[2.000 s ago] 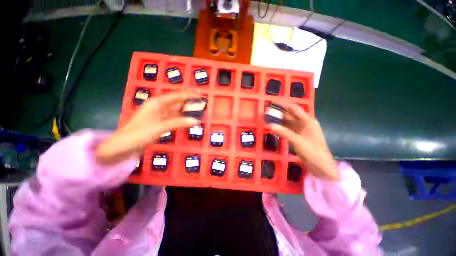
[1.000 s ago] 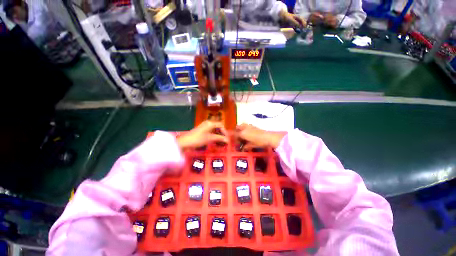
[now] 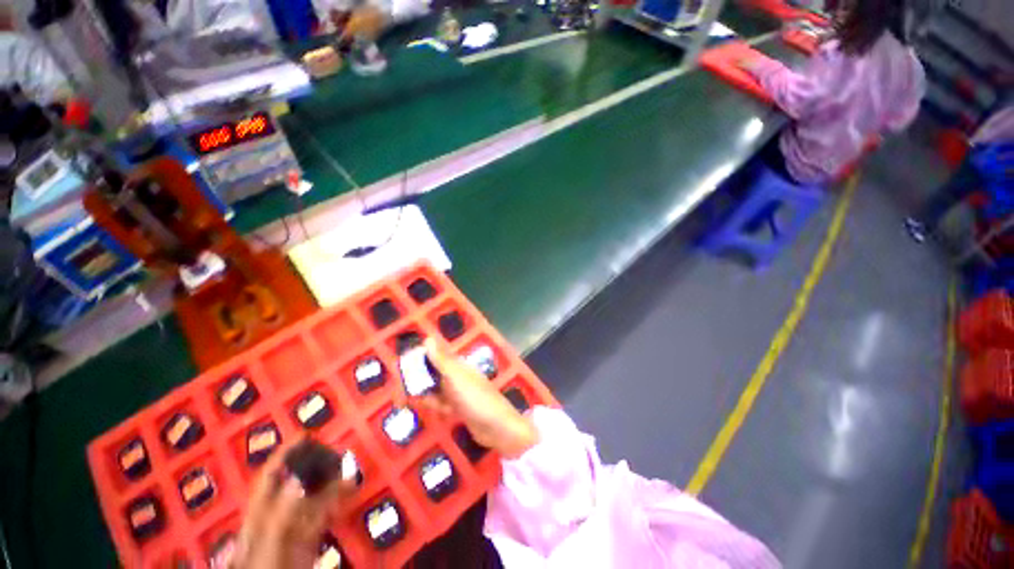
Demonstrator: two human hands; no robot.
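A red-orange pocket tray (image 3: 291, 363) lies tilted in view at the bench's front edge, holding several watch bodies (image 3: 237, 393), many with pale patches. Two pockets in its back row are empty. My right hand (image 3: 473, 395) holds a watch body with a bright white face (image 3: 419, 371) over the tray's right part. My left hand (image 3: 287, 513), blurred and cut off by the bottom edge, holds a dark watch body (image 3: 312, 465) over the tray's near part. The orange test fixture (image 3: 247, 291) stands behind the tray.
White papers (image 3: 373, 253) with a black cable lie right of the fixture. A power supply with red digits (image 3: 236, 150) and a blue-fronted instrument (image 3: 91, 258) stand behind. A person in pink (image 3: 834, 95) sits by a blue stool (image 3: 767, 217) at the far right.
The view has swung to the right. Both hands have moved back from the tray's far edge, by the fixture, to over its pockets, and are farther apart.
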